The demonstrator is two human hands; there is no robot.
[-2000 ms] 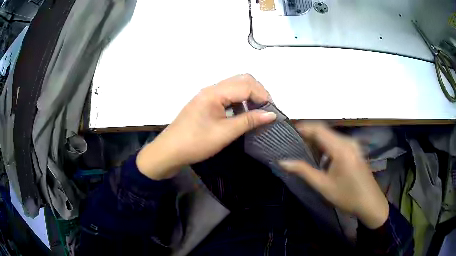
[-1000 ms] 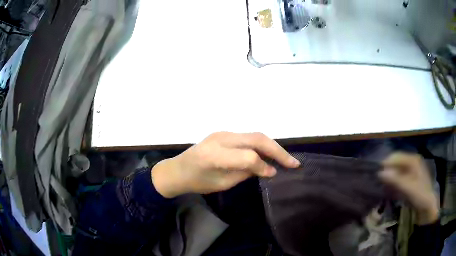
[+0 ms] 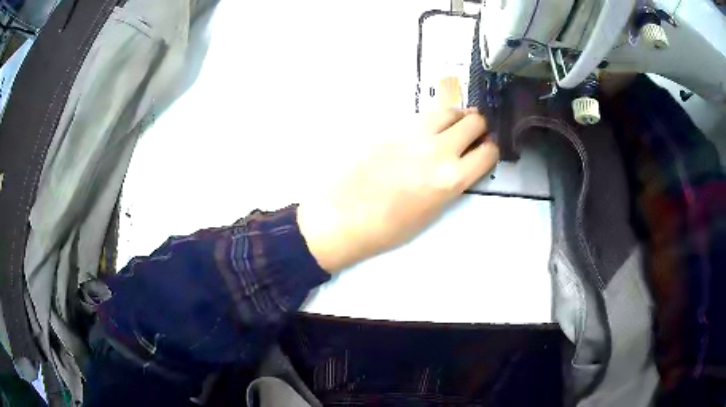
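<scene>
A dark brown twill panel (image 3: 609, 199) with a curved stitched edge lies on the machine bed, its ribbed narrow end under the white sewing machine head (image 3: 529, 28). Its grey garment body (image 3: 637, 326) hangs down over the table's front edge at the right. My left hand (image 3: 390, 187) holds the left edge of the brown end with its fingertips, close to the presser foot area. My right hand (image 3: 619, 82) is almost wholly hidden behind the machine head; only a sliver of skin and the dark sleeve show. Needle and foot are hard to make out.
Waiting garments (image 3: 87, 151), grey with a long brown band, lie over the table's left side. The white table (image 3: 430, 270) has its front edge close to my lap. White ribbed tension knobs (image 3: 586, 110) stick out of the machine head. Grey cloth (image 3: 275, 391) lies at my lap.
The brown cloth has moved from above my lap up onto the machine bed. Both hands have moved forward with it, the right one behind the machine head. The view now takes in the head.
</scene>
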